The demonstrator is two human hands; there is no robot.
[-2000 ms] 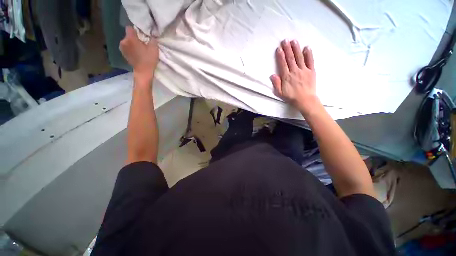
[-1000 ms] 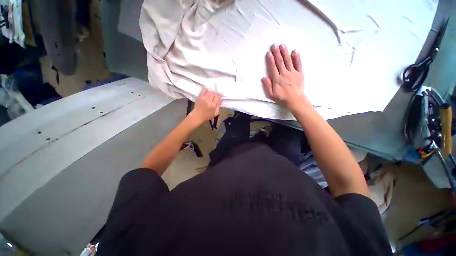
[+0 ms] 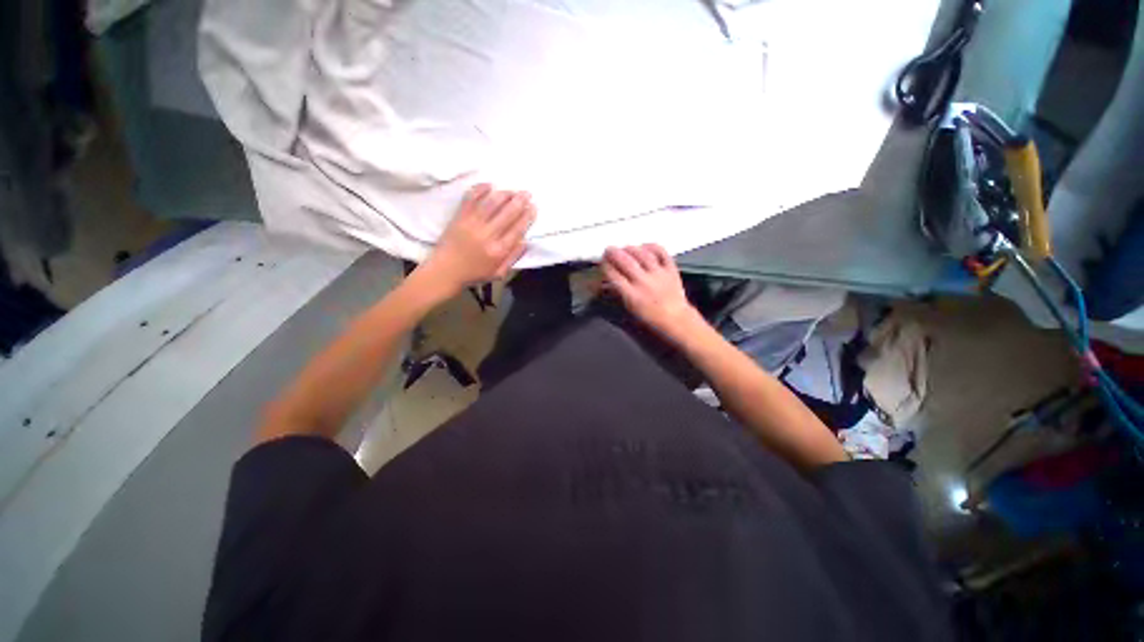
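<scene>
An off-white fabric [image 3: 602,113] lies over the ironing table, creased at its left side and flatter in the middle. My left hand [image 3: 487,233] lies at its near edge with curled fingers on the cloth; its thumb is hidden. My right hand [image 3: 647,281] is at the near edge, to the right of my left hand, with bent fingertips touching the cloth's edge. Whether either hand pinches the cloth is hard to tell.
Black-handled scissors [image 3: 931,83] lie at the fabric's right edge. A steam iron [image 3: 979,188] with a yellow handle and blue hose stands right of them. A long grey padded board [image 3: 188,339] is at the left. Cloth scraps [image 3: 815,351] lie below the table.
My right hand has left its flat place on the cloth and moved down to the near edge. My left hand has moved from the bunched left side to the near edge. The view has shifted.
</scene>
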